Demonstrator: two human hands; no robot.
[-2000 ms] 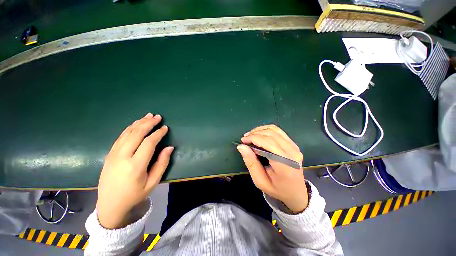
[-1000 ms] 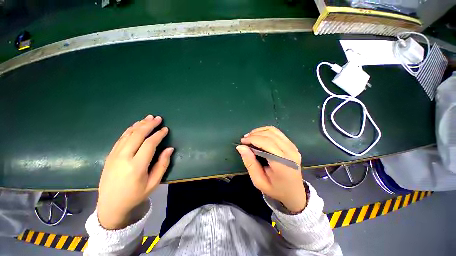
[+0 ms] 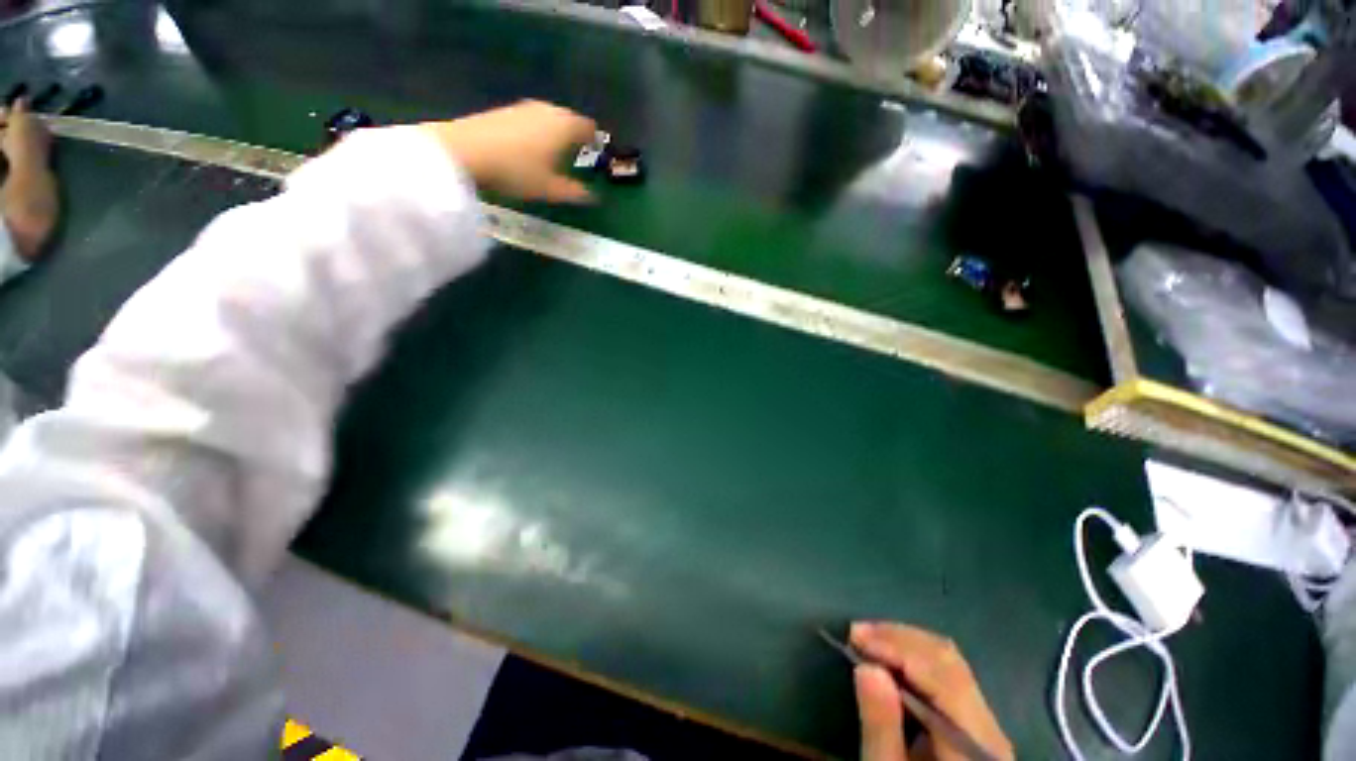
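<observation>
My left hand (image 3: 521, 152) reaches over the pale rail onto the conveyor belt, fingers apart, with nothing seen in it. Its fingertips are just beside a device unit (image 3: 625, 164) with a small pale part (image 3: 592, 150) next to it. Whether they touch is unclear. My right hand (image 3: 925, 691) is low at the bottom edge, partly cut off, and holds the tweezers (image 3: 877, 669) with the tips pointing up and left over the green bench.
The pale rail (image 3: 714, 283) divides bench and belt. Another unit (image 3: 1014, 295) lies on the belt at right, and one (image 3: 347, 122) behind my left forearm. A charger with cable (image 3: 1157, 583) and a yellow-edged tray (image 3: 1190, 416) are at right. Another person's hand (image 3: 27, 179) is far left.
The view has turned toward the belt. My left hand has left the bench and reached forward over the rail to the units. My right hand still holds the tweezers and now appears lower in view.
</observation>
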